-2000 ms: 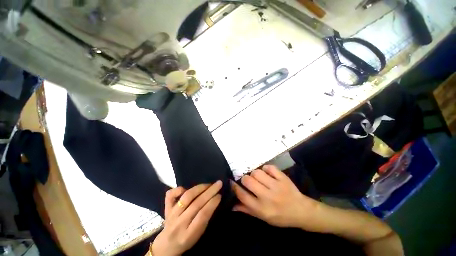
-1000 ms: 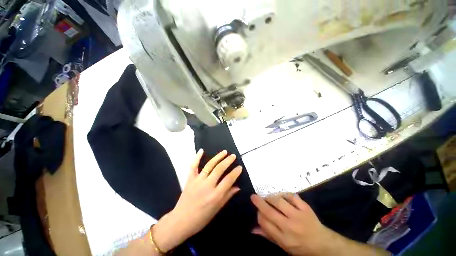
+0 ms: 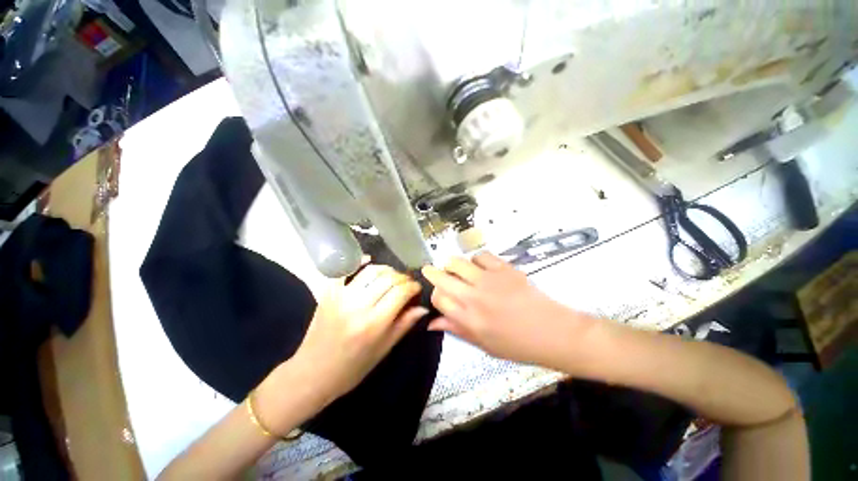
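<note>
The black fabric piece [image 3: 216, 291] curves over the white table, from behind the machine head round to the front edge. Its other part runs up under the off-white sewing machine head [image 3: 329, 113], close to the presser foot area. My left hand [image 3: 362, 324] presses on the fabric, fingertips just in front of the needle area. My right hand [image 3: 494, 305] is beside it, its fingertips at the fabric's right edge, thumb and finger close together. The needle is hidden behind the head's lower end.
Grey thread snips [image 3: 555, 244] lie just beyond my right hand. Black-handled shears [image 3: 701, 240], an orange-brown stick [image 3: 642, 141] and a black-handled tool [image 3: 798, 193] lie further right. A dark fabric bundle [image 3: 56, 272] rests on the brown board [image 3: 85, 366] at left.
Both hands have moved up towards the needle area, and my right hand has left the table's front edge. The fabric's front part has shifted with them. The view has moved slightly.
</note>
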